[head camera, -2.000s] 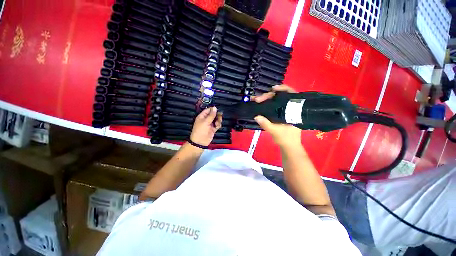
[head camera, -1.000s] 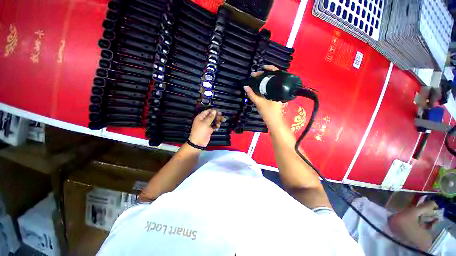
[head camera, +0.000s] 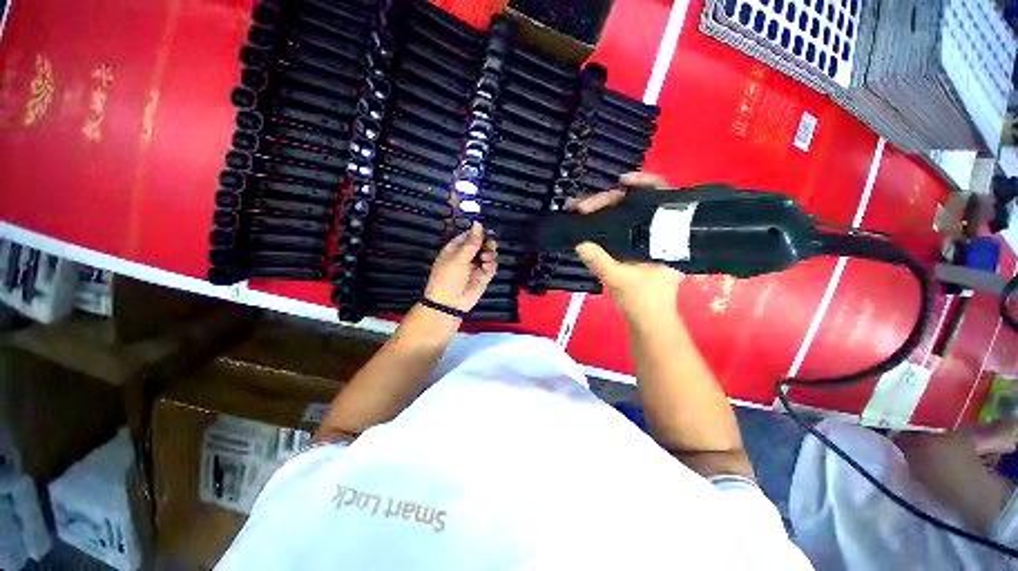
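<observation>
Glossy black door lock handles (head camera: 419, 167) lie side by side in several rows on the red sheet, with shiny round fittings at their ends. My right hand (head camera: 631, 240) is closed round the front part of the dark corded electric screwdriver (head camera: 742, 234), which lies nearly level with its nose pointing left. My left hand (head camera: 463, 268) is at the near part of the rows, fingertips pinched together at the screwdriver's nose. Whether a screw is between the fingertips is too small to tell. The driver bit is hidden.
A dark open parts box (head camera: 558, 20) stands at the far edge of the rows. Perforated trays (head camera: 915, 84) are stacked at the far right. The power cord (head camera: 921, 323) loops right. Brown cartons (head camera: 179, 446) are below the bench. Another person's arm (head camera: 949, 474) is at lower right.
From one second ago, my right hand has swung the screwdriver from an upright, foreshortened pose to nearly level, its nose now at my left fingertips. My left hand has barely moved.
</observation>
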